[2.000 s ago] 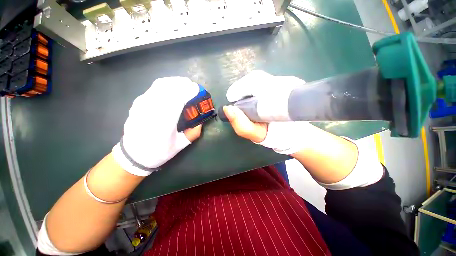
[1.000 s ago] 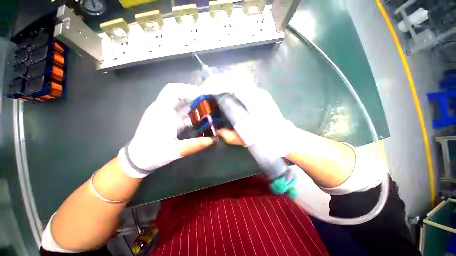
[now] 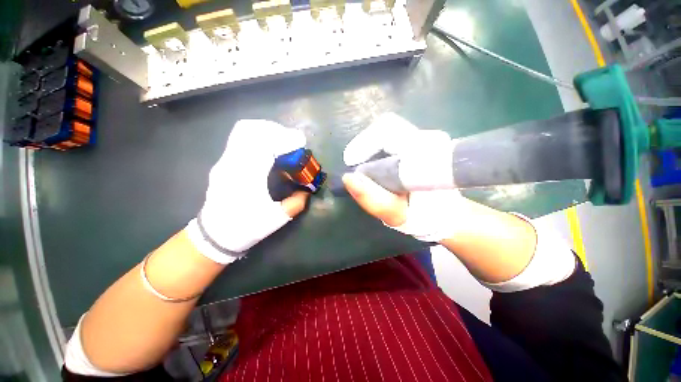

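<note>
My left hand (image 3: 243,183), in a white glove with a bare thumb tip, holds a coil (image 3: 305,168) with orange windings and blue and black parts. My right hand (image 3: 407,179), also gloved, grips the front of a large dark glue syringe (image 3: 526,149) with a white wrap. The syringe lies level, its dark front end close to the coil's right side; I cannot tell whether they touch. The teal adapter head (image 3: 620,134) is at the syringe's rear, at the right. Both hands are above the green bench mat.
A metal fixture (image 3: 284,71) with pale yellowish blocks stands along the back. Stacked coils (image 3: 56,104) are at the left. A round gauge (image 3: 134,7) is behind the fixture's left end. A pale air hose (image 3: 500,58) crosses the back right. The bench's front edge is near my body.
The syringe has swung from pointing away, with its teal head near my body, to lying level with its head at the right. The hands have parted slightly, and the coil has been turned.
</note>
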